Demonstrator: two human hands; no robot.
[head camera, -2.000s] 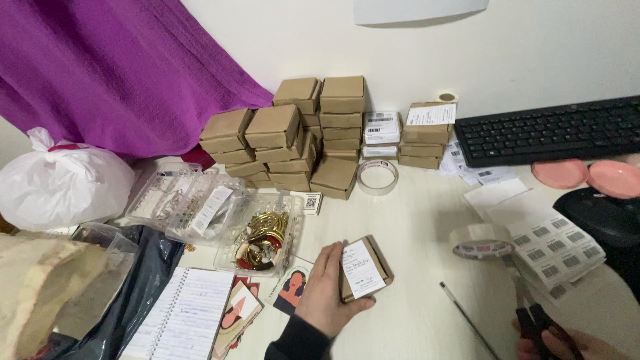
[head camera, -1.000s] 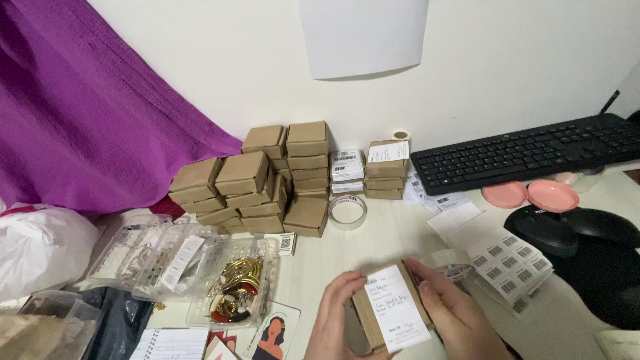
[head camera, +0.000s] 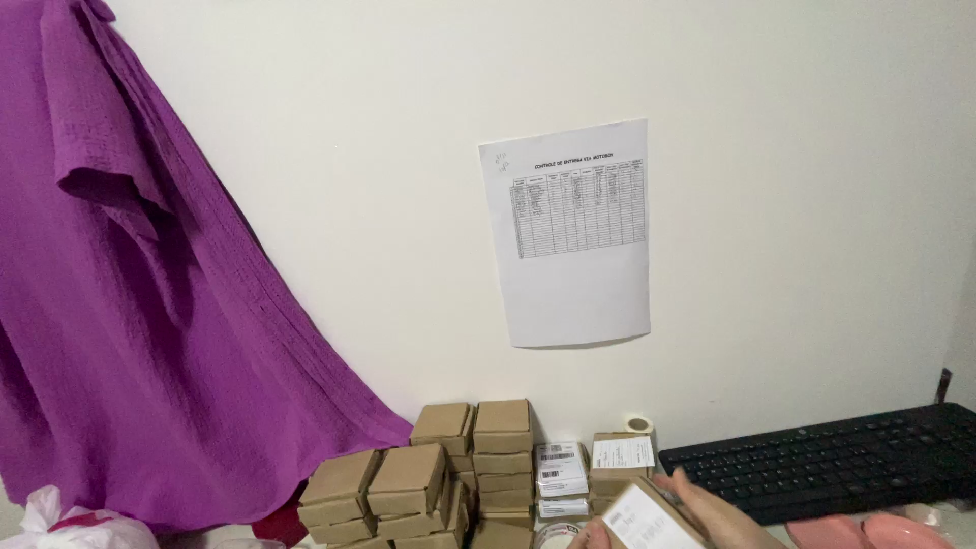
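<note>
A small cardboard box with a white written label (head camera: 646, 518) is held up at the bottom edge of the view. My right hand (head camera: 713, 512) grips its right side. Of my left hand (head camera: 591, 537) only fingertips show, on the box's lower left corner. Just behind the box stands a stack of boxes topped by a white paper slip (head camera: 623, 452), with a small tape roll (head camera: 638, 424) at its back. Left of that stack are packets with printed labels (head camera: 562, 469). Several plain cardboard boxes (head camera: 408, 479) are piled further left.
A printed table sheet (head camera: 570, 297) hangs on the wall. Purple cloth (head camera: 152, 305) drapes at the left above a white plastic bag (head camera: 76, 526). A black keyboard (head camera: 831, 457) lies at the right, with pink round dishes (head camera: 903, 532) below it. A clear tape roll (head camera: 559, 536) lies near the box.
The view has tilted up to the wall. Two seconds ago my right hand held dark-handled scissors; a second ago both hands were on the labelled box, and they still are.
</note>
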